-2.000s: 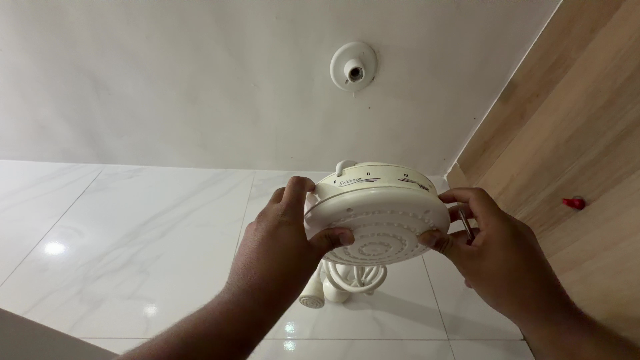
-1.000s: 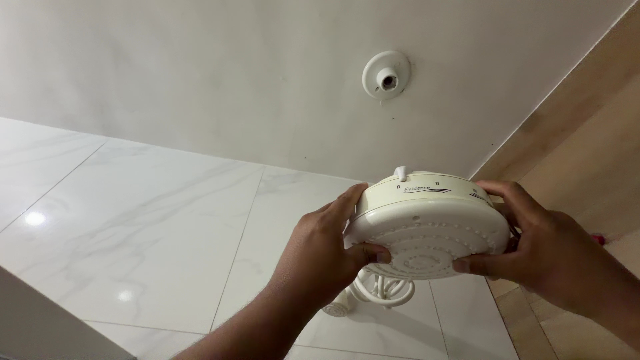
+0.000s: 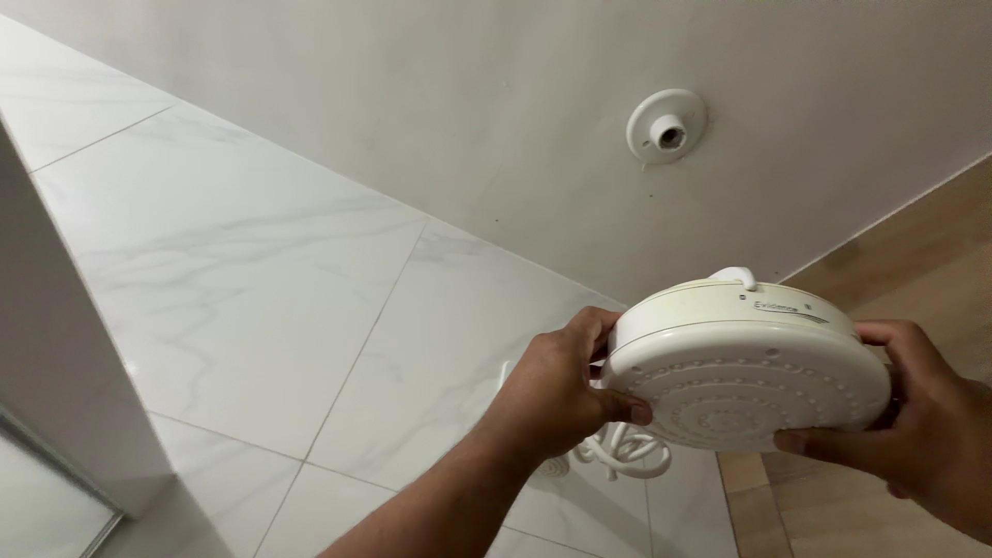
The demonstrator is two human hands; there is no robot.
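A round white electric shower head (image 3: 748,372) is held at both sides, its nozzle face turned toward me and tilted down. My left hand (image 3: 558,387) grips its left edge, thumb on the nozzle face and fingers at the side. Around the right edge is my right hand (image 3: 914,426), thumb beneath, its fingers partly hidden behind. A small white lever (image 3: 736,276) sticks up at the top of the rim, which bears writing. Above, apart from the shower head, a white round flange with a threaded pipe socket (image 3: 668,132) sits in the plain light surface.
A coiled white hose (image 3: 632,453) and a small hand shower (image 3: 552,466) hang behind the shower head. Marble-look tiles (image 3: 256,310) cover the wall at left; wood-look tiles (image 3: 891,256) are at right. A metal-edged panel (image 3: 58,473) stands at lower left.
Both hands keep hold of the shower head, which has shifted rightward in view and turned somewhat. The view has swung and tilted. The red fitting seen earlier at right no longer shows.
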